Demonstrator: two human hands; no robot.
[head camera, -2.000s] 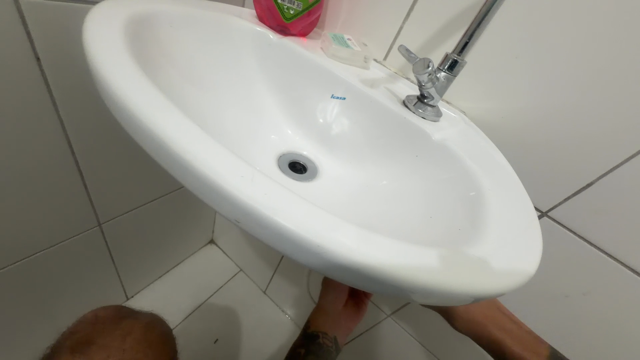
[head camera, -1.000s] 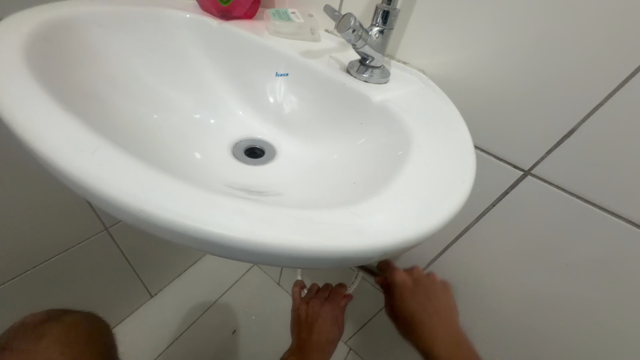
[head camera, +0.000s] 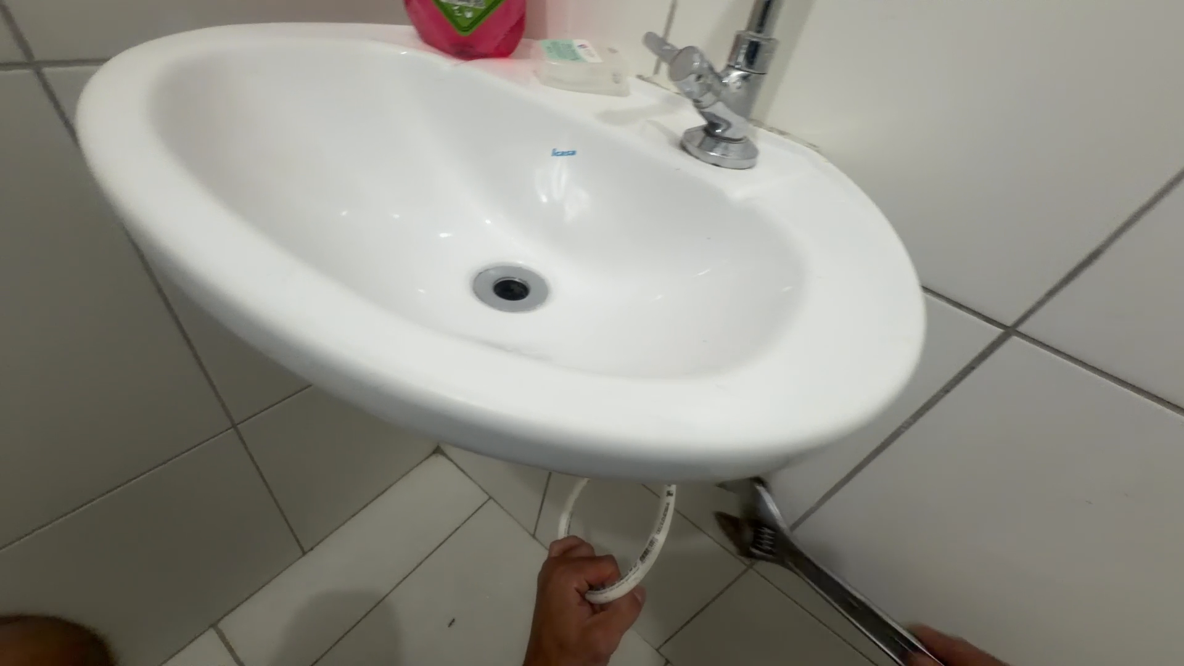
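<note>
Below the front rim of a white ceramic washbasin [head camera: 518,416], my left hand [head camera: 585,606] grips the bottom of a looped white flexible hose [head camera: 655,541], whose upper ends go out of sight under the basin. To the right, my right hand [head camera: 948,647] holds the handle of a metal adjustable wrench [head camera: 832,583] at the lower edge of the view. The wrench's head is under the basin's right side, and its jaw tip is partly hidden there. Fingertips, or something brown, show beside the jaws; I cannot tell which.
On the basin's back ledge stand a bottle of pink liquid [head camera: 470,26], a clear soap dish [head camera: 581,69] and a chrome tap [head camera: 721,106]. The drain [head camera: 511,289] is in the bowl. Tiled walls [head camera: 1064,444] flank the basin, with floor tiles below. A knee appears at lower left.
The adjustable wrench has come plainly into view below the basin. My right hand has moved back toward the lower right. My left hand stays at the hose, more of which now shows.
</note>
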